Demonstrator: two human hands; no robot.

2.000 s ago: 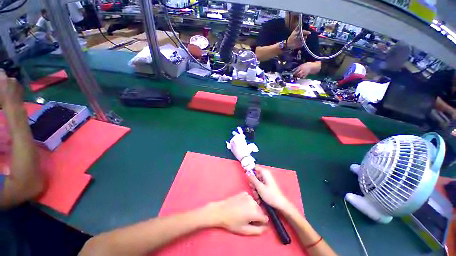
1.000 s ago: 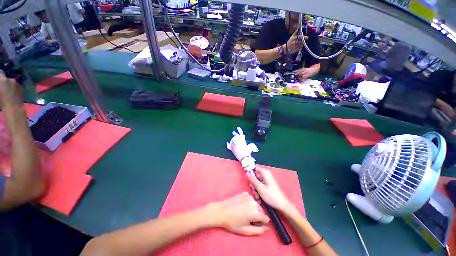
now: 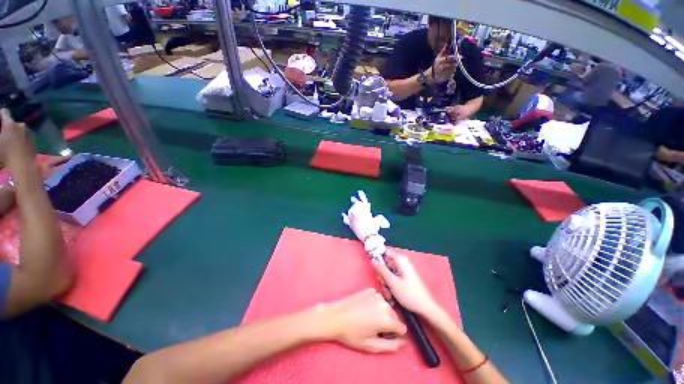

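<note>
The white-headed tool has a long black handle and a bunched white cloth head with loose ends. It lies slanted over the red foam pad, its head past the pad's far edge. My right hand is closed around the handle just below the head. My left hand is a closed fist resting on the pad, left of the handle; nothing shows in it. A black unit lies on the green surface beyond the head. Another black unit lies farther left.
Small red foam sheets lie on the green surface. A fan stands at right with its cord. At left are a parts tray, a metal post and a neighbour's arm. A person sits across.
The black units and the small red foam sheets beyond my pad have shifted to the right. My hands and the tool have stayed almost still. The neighbour's arm at left has moved slightly.
</note>
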